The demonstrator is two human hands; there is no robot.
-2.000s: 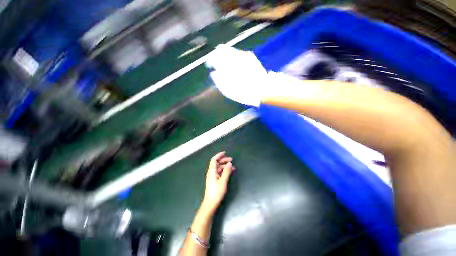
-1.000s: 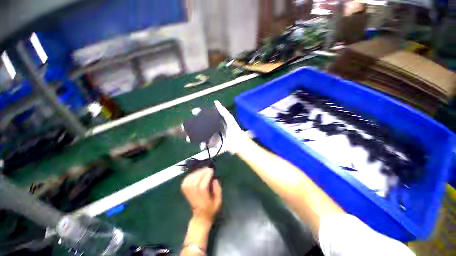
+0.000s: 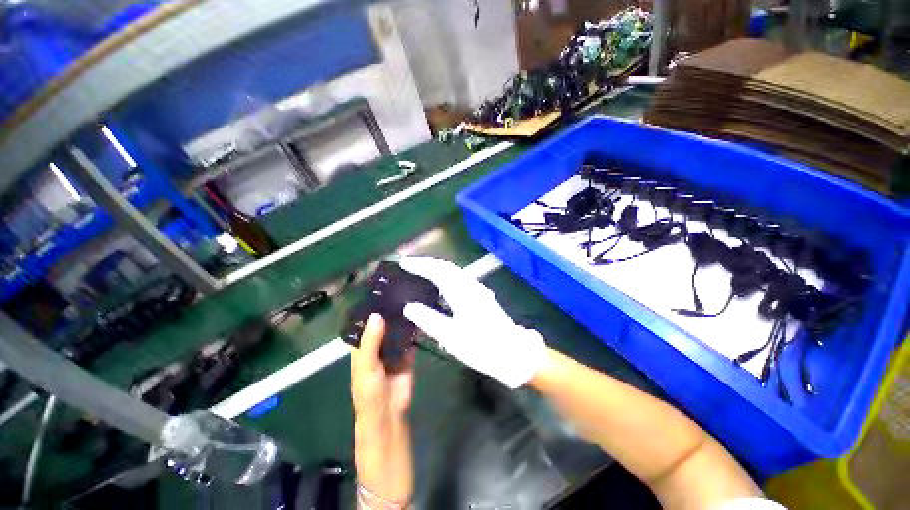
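Black power adapters (image 3: 397, 299) are held together as a block over the near conveyor rail, between my two hands. My left hand (image 3: 381, 398), bare with a bracelet, holds them from below with its thumb up. My right hand (image 3: 474, 319), in a white glove, grips them from the top and right side. A thin black cord hangs below them, partly hidden. The blue plastic bin (image 3: 619, 344) stands to the right. Inside it, black adapters (image 3: 698, 207) stand in a row along the far wall, their cords spread over a white liner sheet (image 3: 649, 284).
The green conveyor belt (image 3: 349, 249) carries more black adapters (image 3: 200, 369) at left. A clear plastic bottle (image 3: 215, 448) lies by the grey post at lower left. Brown cardboard sheets (image 3: 788, 95) are stacked behind the bin. A yellow crate (image 3: 888, 448) is at the right edge.
My gloved hand has gone from open over the rail to gripping adapters. My bare hand, earlier empty and then below them, now holds them too. The view has shifted and sharpened.
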